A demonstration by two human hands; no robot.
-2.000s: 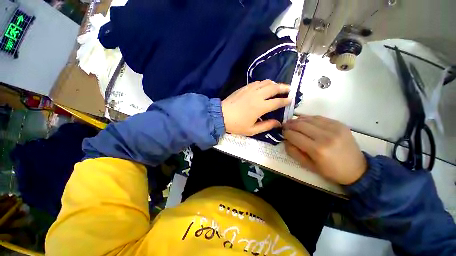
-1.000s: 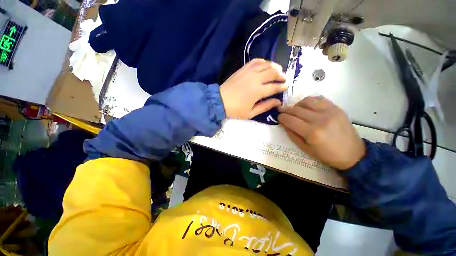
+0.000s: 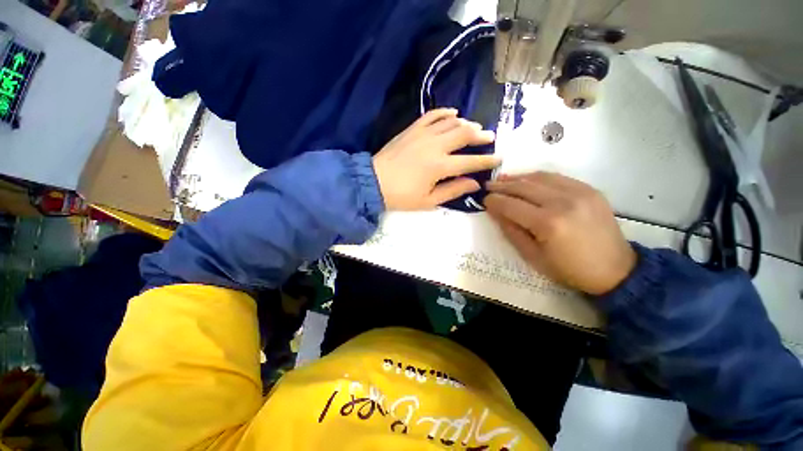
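Note:
The navy garment (image 3: 299, 70) lies on the machine table, left of the sewing machine head (image 3: 537, 35). Its striped tape (image 3: 438, 63) curves in a loop and runs down past the needle area. My left hand (image 3: 436, 163) lies flat on the garment with fingers spread, pressing the cloth beside the tape. My right hand (image 3: 559, 225) pinches the cloth edge at its fingertips, just right of my left fingertips. The part between the fingertips is mostly hidden. Whether the needle is in the cloth is too small to tell.
Black scissors (image 3: 724, 189) lie on the table at the right, beside a white strip. A white frilly heap (image 3: 158, 110) sits on brown cardboard (image 3: 123, 181) at the left. More dark blue cloth (image 3: 84, 308) is low at the left, near a yellow tube.
Both hands and the garment edge sit a little further up and left in view; the machine and scissors shift too, so the view has moved. The tape below the needle is more covered by my fingers.

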